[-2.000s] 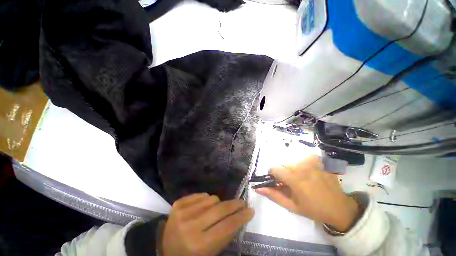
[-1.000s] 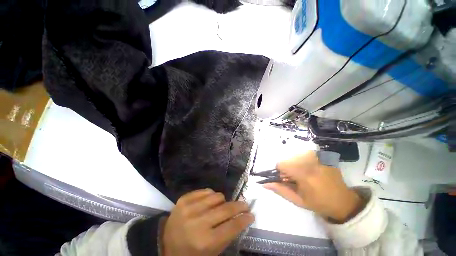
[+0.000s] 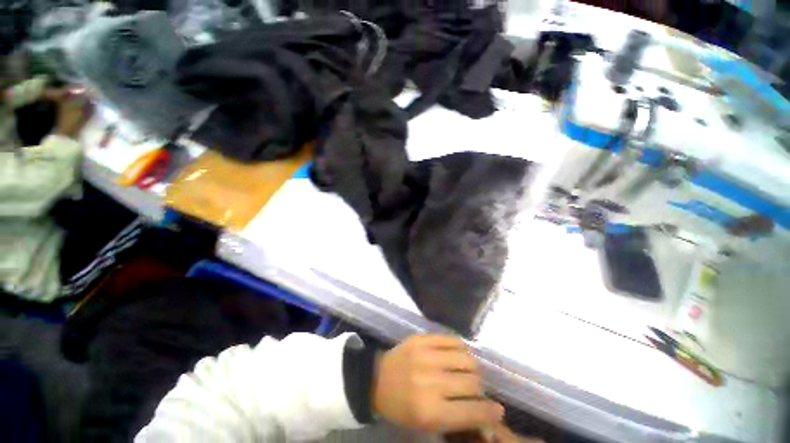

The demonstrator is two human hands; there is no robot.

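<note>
The dark fuzzy garment piece [image 3: 463,229] lies on the white sewing table, its pale frayed edge running down to the front. My left hand [image 3: 433,385] is at the table's front edge by the cloth's lower corner, fingers curled. Blur hides whether it grips anything. A blurred bit of skin, apparently my right hand [image 3: 511,435], shows beside it, cut off by the bottom edge; its grip is hidden. The presser foot area [image 3: 567,208] is blurred, right of the cloth.
The blue and white machine [image 3: 693,173] stands right. A smartphone [image 3: 632,262], an upright white packet [image 3: 699,294] and slim red-and-green snips [image 3: 689,356] lie right of the needle. Left are a brown packet [image 3: 229,186], orange-red scissors [image 3: 147,167], heaped dark cloth [image 3: 268,82] and another person's sleeve [image 3: 35,186].
The view has swung left and widened. My right hand has left the needle side with its dark pointed tool, which no longer shows. My left hand stays near the cloth's lower corner.
</note>
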